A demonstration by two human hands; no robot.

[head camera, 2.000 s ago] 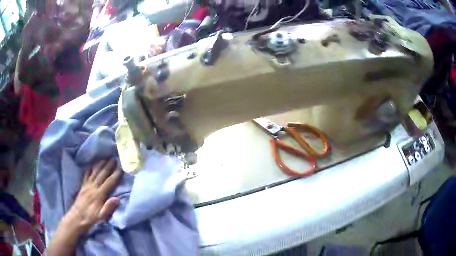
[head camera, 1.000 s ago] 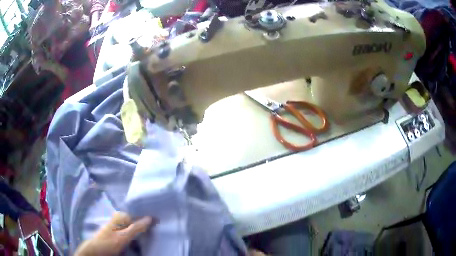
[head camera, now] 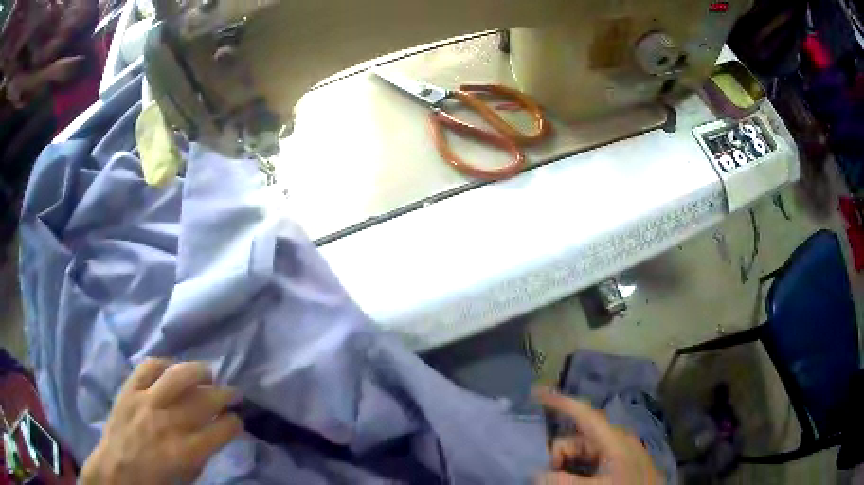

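The grey-blue garment fabric (head camera: 313, 341) lies in folds left of the needle and hangs over the table's front edge. A folded band (head camera: 223, 275) of the same cloth lies on top, near the presser foot (head camera: 265, 170). My left hand (head camera: 171, 426) is at the bottom left, fingers curled and gripping the fabric. My right hand (head camera: 602, 445) is at the bottom right, partly cut off by the lower edge, with its fingers at the fabric's right end, holding it. The needle itself is too blurred to make out.
The beige sewing machine (head camera: 379, 33) spans the top. Orange-handled scissors (head camera: 488, 128) lie on the machine bed (head camera: 351, 142). A control panel (head camera: 739, 147) is at the right table end. A blue chair (head camera: 810, 322) stands right. Dark cloth (head camera: 616, 384) lies below the white table edge (head camera: 531, 256).
The view has tilted down, so the machine sits higher. My right hand has come into view at the fabric's right end. The fabric is spread further right, and my left hand grips it lower down.
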